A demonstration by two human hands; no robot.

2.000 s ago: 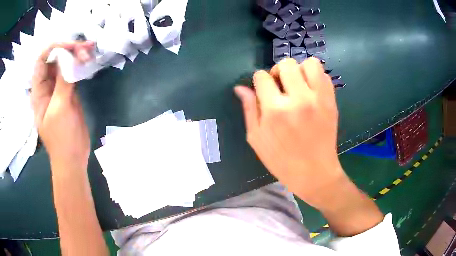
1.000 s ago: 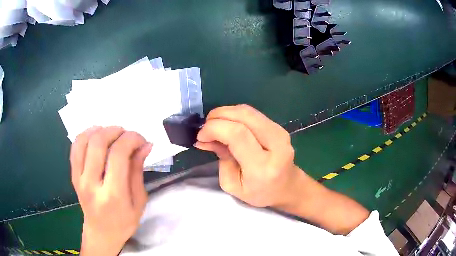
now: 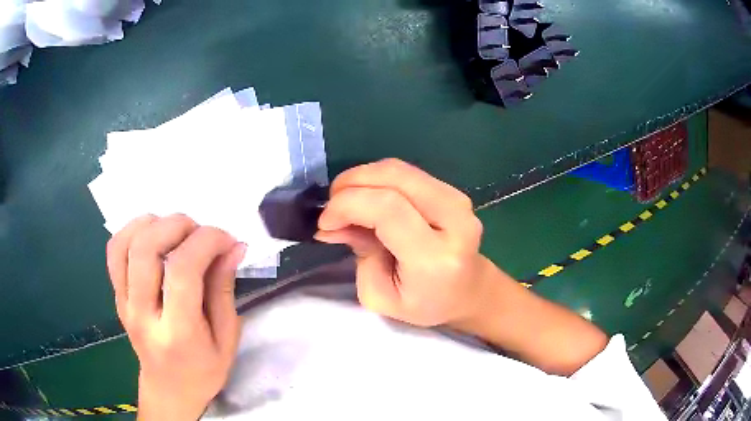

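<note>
A fanned stack of flat white bags point(image 3: 198, 164) lies on the dark green bench in front of me, with a clearer greyish strip at its right side. My right hand point(image 3: 403, 238) holds a black power adapter point(image 3: 288, 214) by its prong end, over the stack's right part. The adapter is slightly blurred. My left hand point(image 3: 177, 288) rests with bent fingertips on the stack's lower left edge; whether it grips a bag is hidden by the fingers. Loose black adapters point(image 3: 515, 49) with prongs showing stand clustered at the top right.
White pouches point(image 3: 74, 20) lie at the upper left, cut off by the frame. The bench edge point(image 3: 576, 162) curves along the right. Beyond it are a red-brown basket point(image 3: 660, 162), a blue stand point(image 3: 609, 170), yellow-black floor tape and brown cardboard boxes point(image 3: 700, 345).
My right hand went from the loose adapters to the bag stack, now with an adapter. My left hand left the white pouches and came to the stack. In the last second, little moved.
</note>
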